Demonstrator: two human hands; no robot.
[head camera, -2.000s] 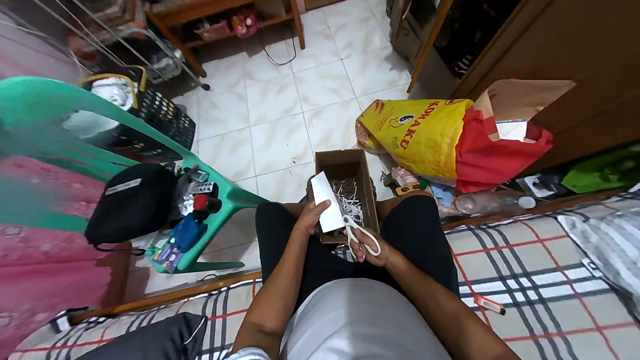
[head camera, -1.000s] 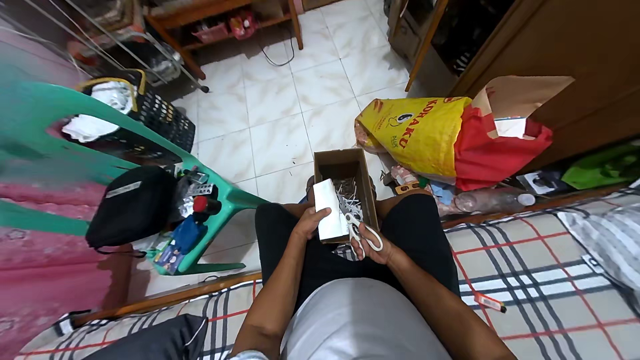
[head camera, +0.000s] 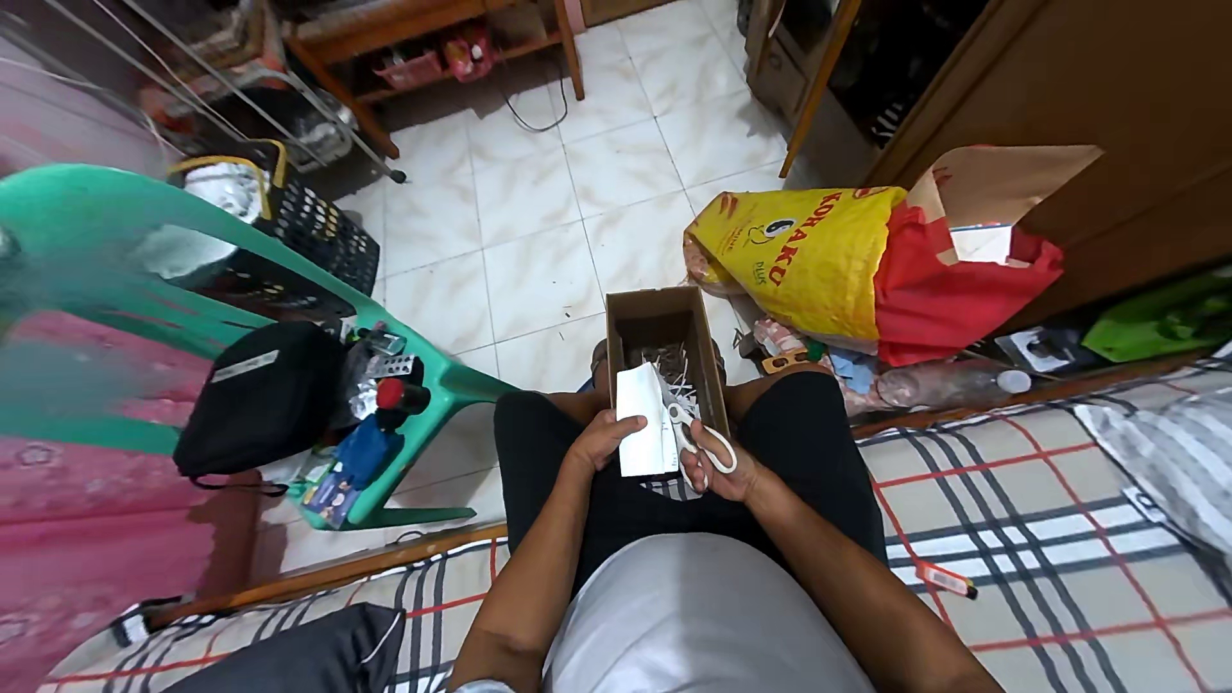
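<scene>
My left hand (head camera: 604, 439) pinches a folded white sheet of paper (head camera: 643, 423) by its left edge. In my right hand (head camera: 720, 464) are scissors with white handles (head camera: 717, 449), their blades at the paper's right side; whether the blades are apart is too small to tell. Both hands are over my lap, at the near end of an open cardboard box (head camera: 658, 306) that stands between my knees. Thin paper strips (head camera: 681, 383) lie inside the box, partly hidden by the sheet.
At left, a green plastic chair (head camera: 438, 380) bears a black pouch (head camera: 258, 404) and small items. A yellow and red sack (head camera: 818, 255) stands at right beside a plastic bottle (head camera: 948, 385). A marker-like orange object (head camera: 946, 580) lies on the plaid bedding (head camera: 1039, 520).
Two seconds ago the sheet was tilted to the left; now it is held more upright in view. The scissors have stayed in my right hand, close to the paper.
</scene>
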